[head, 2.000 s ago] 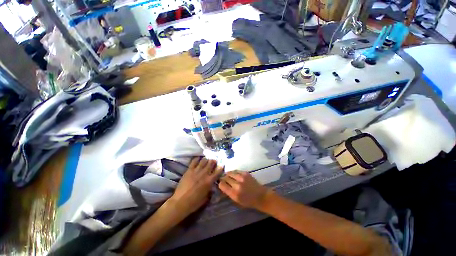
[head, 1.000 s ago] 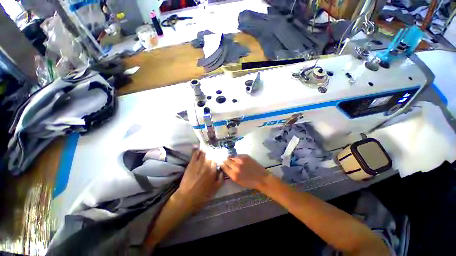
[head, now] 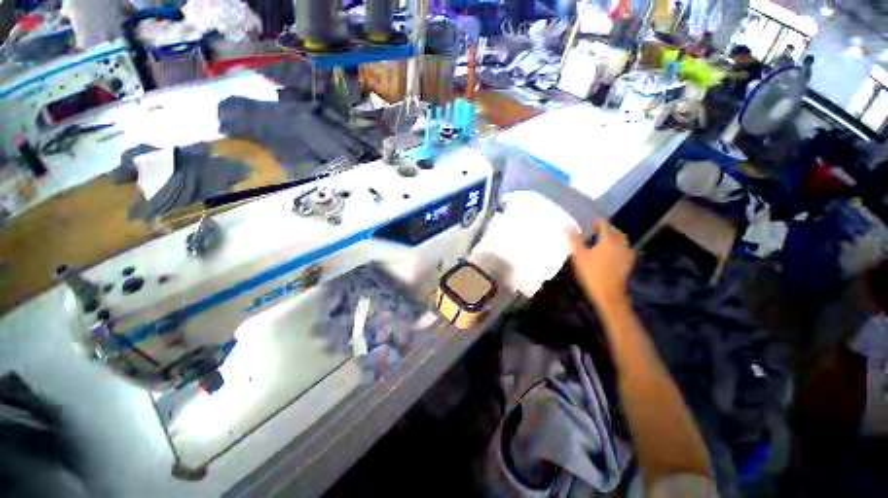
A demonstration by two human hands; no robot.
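My right hand [head: 604, 260] is at the right edge of the white cloth [head: 531, 236], at the right end of the machine table. Its fingertips touch the cloth's edge; whether they grip it is too blurred to tell. My left hand is out of the picture. The white sewing machine [head: 282, 263] crosses the view, its dark display [head: 428, 222] lit. Part of the dark garment [head: 29, 438] shows at the lower left edge, away from the needle area.
A tan box with a black rim [head: 467, 293] and a heap of blue-grey scraps [head: 375, 316] lie in front of the machine. Grey cloth [head: 560, 428] is piled below the table. Dark cut panels [head: 292, 131] lie behind. A fan [head: 774, 97] and people are farther right.
The view has swung to the right. My right hand has left the needle area and reached the white cloth. My left hand and most of the garment have gone out of the picture.
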